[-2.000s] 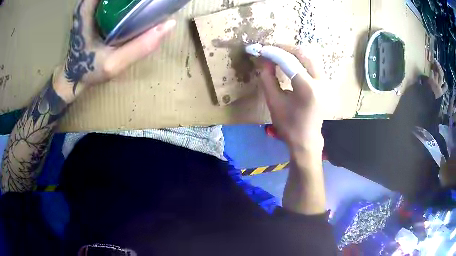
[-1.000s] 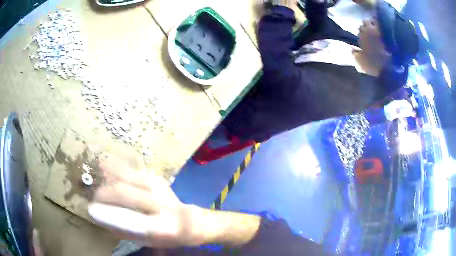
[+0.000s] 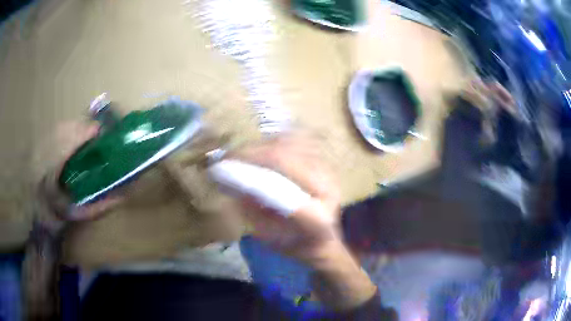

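Note:
The view is blurred. My left hand (image 3: 78,210) holds a green housing (image 3: 128,150) with a pale rim at the left, tilted, above the cardboard. My right hand (image 3: 307,213) is to its right, palm down, with a white finger cot (image 3: 260,184) on the index finger. A tiny whitish piece (image 3: 216,153) shows at that fingertip; whether the fingers grip it cannot be told. The brown-stained board (image 3: 188,178) is smeared and mostly hidden by the right hand. Small silver-white fittings (image 3: 241,53) lie in a long pile beyond.
Cardboard (image 3: 113,56) covers the bench. One green housing with a grey inside (image 3: 391,110) lies at the right, and another (image 3: 332,12) at the top edge. A dark-clothed person's arm (image 3: 460,150) is at the right, beside the bench edge.
The view has swung back left from the co-worker. The left hand and the whole held housing now show. The right hand appears farther up and right in the picture.

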